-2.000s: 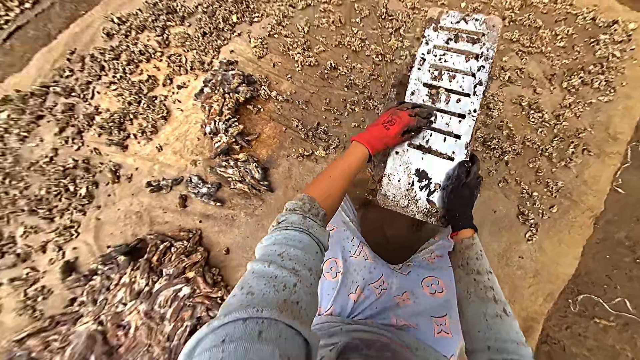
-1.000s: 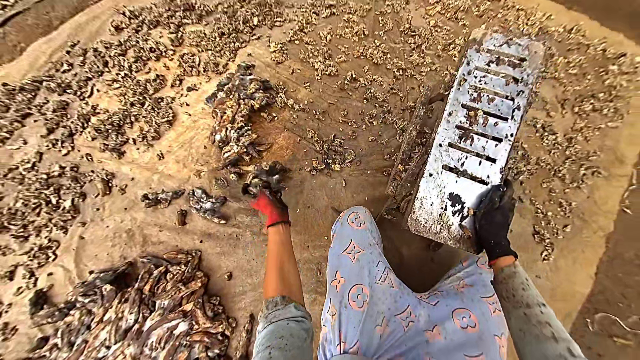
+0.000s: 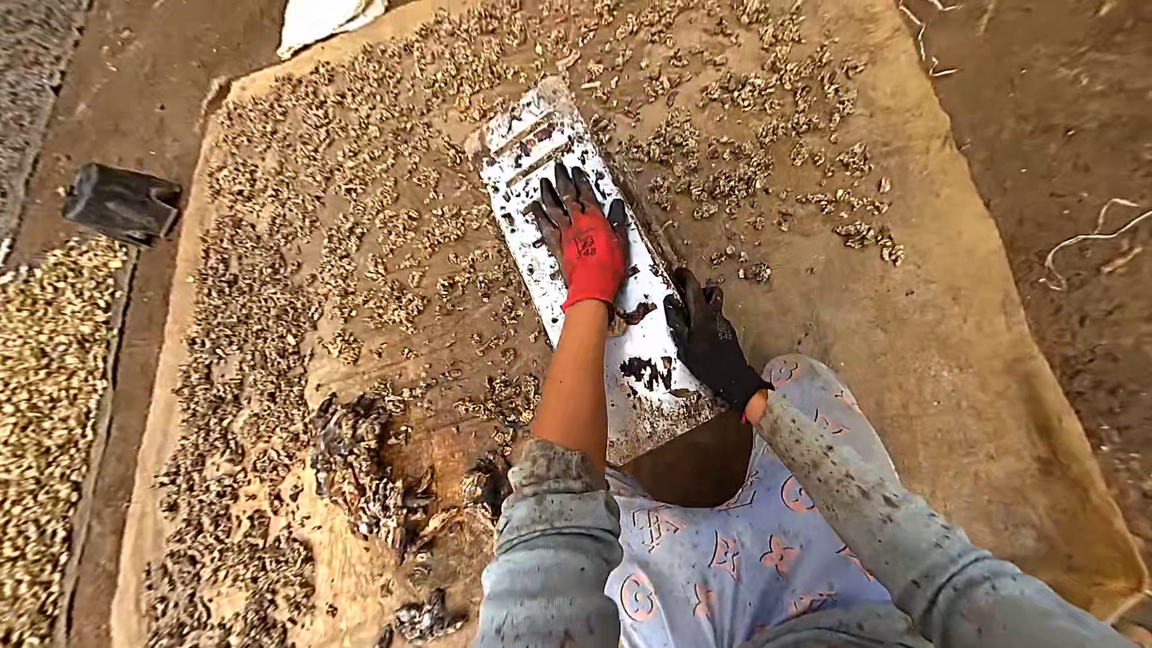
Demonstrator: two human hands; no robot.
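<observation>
A white slotted board (image 3: 643, 315), smeared with dark residue, slants up and away from between my knees. My left hand (image 3: 585, 234), in a red glove with black fingers, lies flat on the board's middle, fingers spread over its slots; anything under the palm is hidden. In a black glove, my right hand (image 3: 715, 346) grips the board's right edge near its lower end. A heap of dark, limp, wet-looking pieces (image 3: 364, 472) lies on the brown cloth, left of my left forearm, with a smaller dark clump (image 3: 486, 486) beside the sleeve.
Small shrivelled brown pieces (image 3: 252, 315) are scattered over the brown cloth (image 3: 972, 432). Beyond its left edge are a black container (image 3: 121, 202) and a bed of pale pieces (image 3: 45, 396). White cloth or sheeting (image 3: 324, 22) lies at the top; pale string (image 3: 1093, 238) rests on bare ground at right.
My left hand has moved from a dark clump on the cloth onto the board. My right hand still holds the board's right edge. The view has turned and shifted.
</observation>
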